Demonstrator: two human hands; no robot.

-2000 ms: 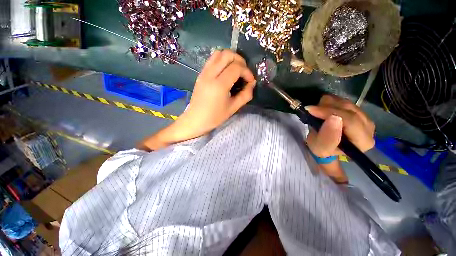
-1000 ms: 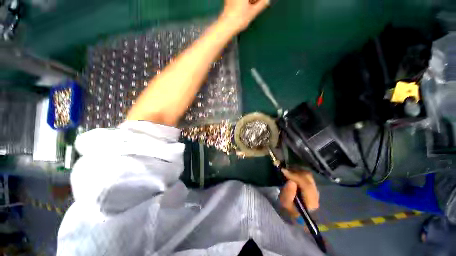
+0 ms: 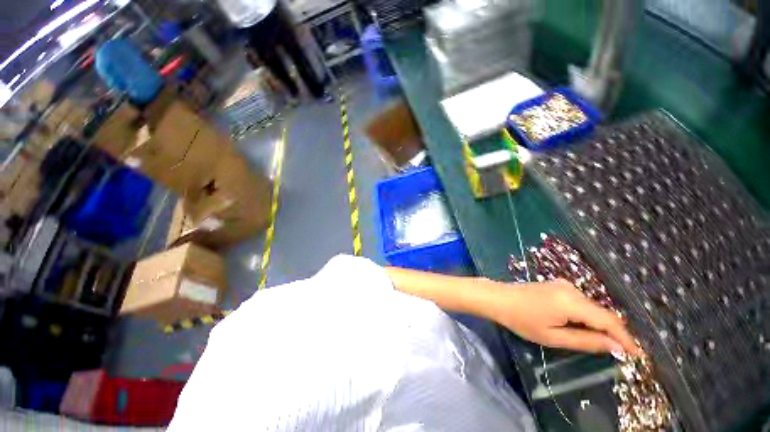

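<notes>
My left hand [image 3: 567, 318] reaches over the green bench, its fingertips at the upper end of the gold-and-white parts pile [image 3: 639, 396]. Whether a part is between the fingers cannot be made out. The red-purple parts pile [image 3: 557, 260] lies just beyond the hand. The blister tray [image 3: 667, 228] with rows of filled pockets lies to the right. Solder wire [image 3: 517, 224] runs from the solder reel on its stand [image 3: 492, 165] down past the hand. My right hand and the soldering iron are out of view.
A blue parts bin [image 3: 553, 118] and a white box [image 3: 492, 103] stand by the reel. A blue crate [image 3: 420, 221] is on the floor left of the bench. Cartons [image 3: 175, 278] and yellow-black tape [image 3: 349, 169] are further left. A person [image 3: 283, 51] stands at the back.
The head view has swung left. My left hand has come back from the far side of the bench to the gold pile. My right hand, the iron and the tip cleaner have left the picture.
</notes>
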